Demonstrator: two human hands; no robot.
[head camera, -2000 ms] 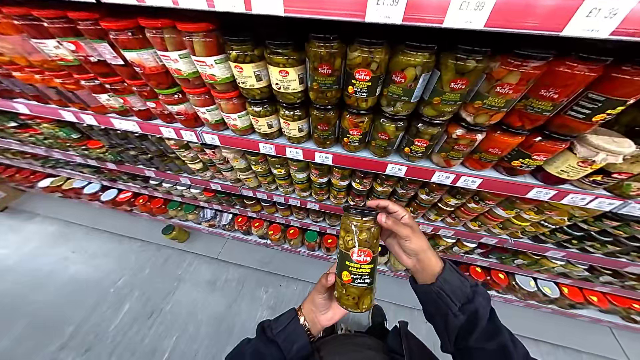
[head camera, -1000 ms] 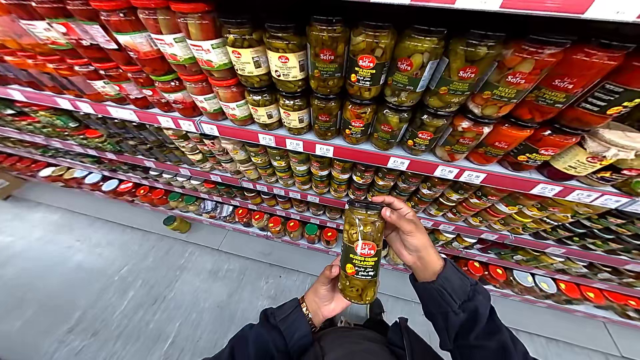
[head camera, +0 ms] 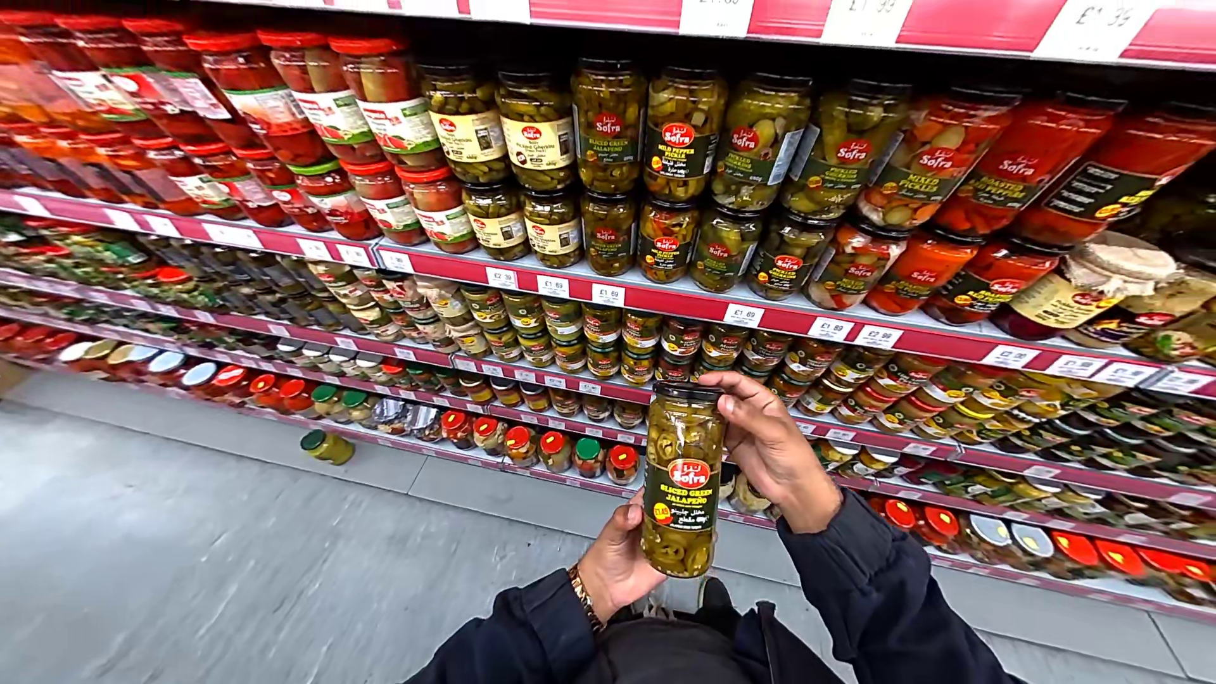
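A tall glass jar of sliced green jalapeños (head camera: pixel 682 480), with a black lid and a dark label bearing writing, is upright between my two hands in front of the shelves. My left hand (head camera: pixel 617 559) holds it low on its left side, the fingers partly hidden behind the glass. My right hand (head camera: pixel 771 446) grips it at the upper right, with fingers near the lid. A patterned band is around my left wrist. Behind, on the top visible shelf, stand similar glass jars of green jalapeños (head camera: pixel 608 128) with black lids, stacked in two layers.
Red-lidded jars (head camera: pixel 380 95) stand at the upper left, and jars of red peppers (head camera: pixel 1026 166) at the upper right. Below the pink shelf edge (head camera: pixel 665 299) run several more rows of jars. One green-lidded jar (head camera: pixel 326 446) stands on the floor by the lowest shelf. Grey floor (head camera: pixel 228 541) spreads at lower left.
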